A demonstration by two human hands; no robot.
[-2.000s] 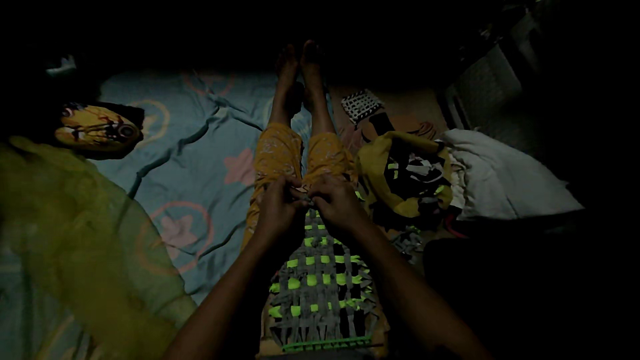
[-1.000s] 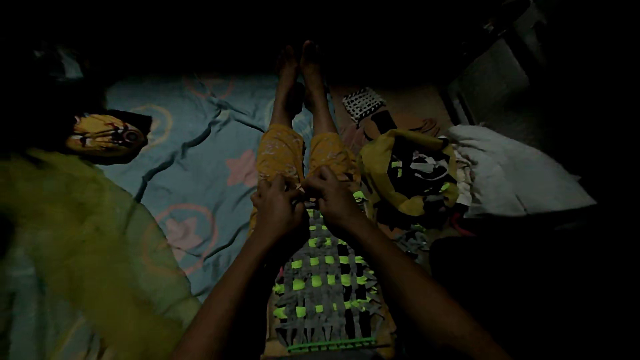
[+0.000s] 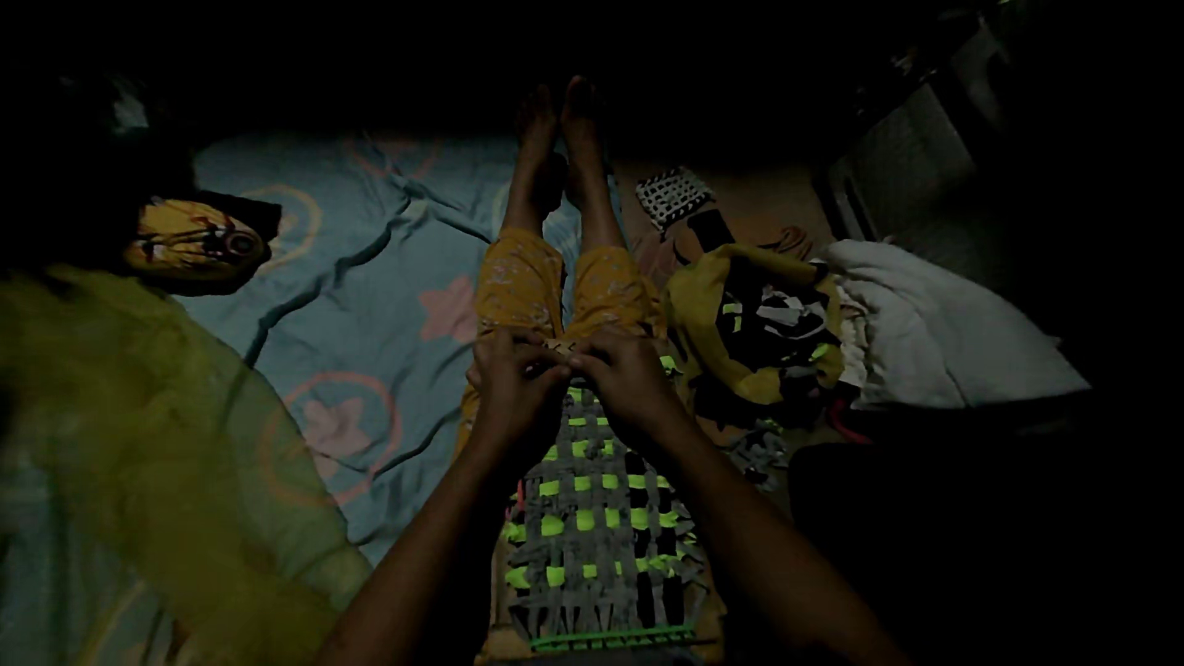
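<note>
A woven piece of grey, black and neon green fabric strips (image 3: pixel 597 518) lies on a frame across the person's lap, with a green edge (image 3: pixel 615 638) at the near end. My left hand (image 3: pixel 520 379) and my right hand (image 3: pixel 622 372) meet at its far end, fingertips bent together close to the frame's far bar (image 3: pixel 558 348). The fingers seem to pinch something small there, but the dim light hides what it is. Beneath and beyond the hands are the legs in orange patterned trousers (image 3: pixel 518 277).
A yellow cloth bag (image 3: pixel 694 305) holding fabric scraps stands at the right, beside a white cloth sack (image 3: pixel 943 333). A black-and-white woven square (image 3: pixel 673 196) lies beyond them. On the left are a blue patterned sheet (image 3: pixel 370 305), sheer yellow-green cloth (image 3: pixel 166 444) and a yellow patterned item (image 3: pixel 190 242).
Both hands stay at the far end of the weave. Their fingers have shifted slightly and the fingertips are closer together than one second ago.
</note>
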